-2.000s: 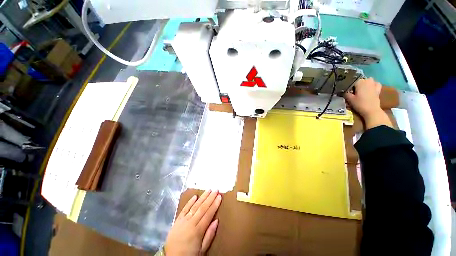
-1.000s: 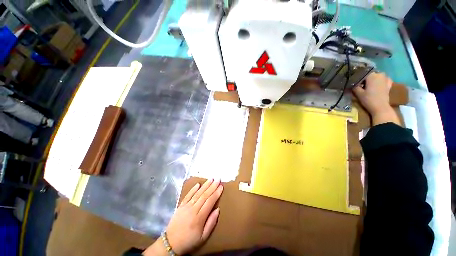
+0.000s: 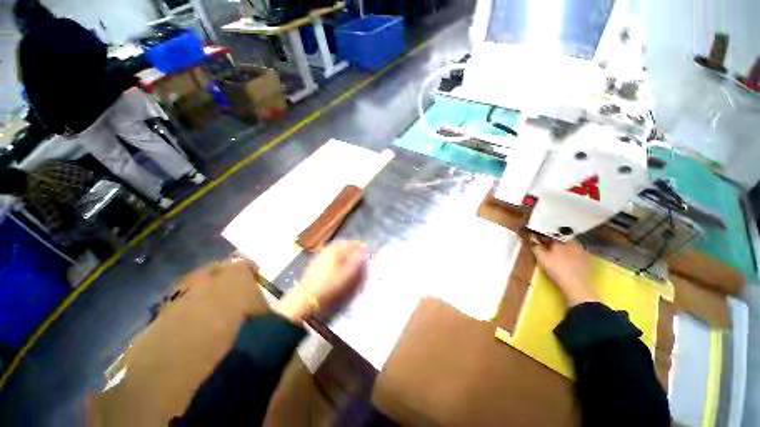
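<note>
The large brown main panel [image 3: 467, 367] lies under the yellow cover plate [image 3: 625, 304] and overhangs the table toward me. My left hand [image 3: 333, 271] is blurred, over the grey metal table [image 3: 400, 196] just below the stack of brown strap strips [image 3: 331, 218]; whether it holds anything cannot be told. My right hand [image 3: 562, 260] is at the upper left corner of the yellow plate, right below the white sewing machine head [image 3: 587, 179]. Its fingertips are close to the needle area and partly hidden.
A white marked sheet [image 3: 312, 188] lies under the strips. A white side plate [image 3: 483, 267] is left of the yellow plate. Folded brown material [image 3: 708, 275] lies at right. A person [image 3: 92, 92] stands at far left, near blue bins [image 3: 371, 40] and a cardboard box [image 3: 254, 93].
The view has swung left. My left hand has left the brown panel and moved up beside the strips. My right hand has moved from the clamp's right end to under the machine head.
</note>
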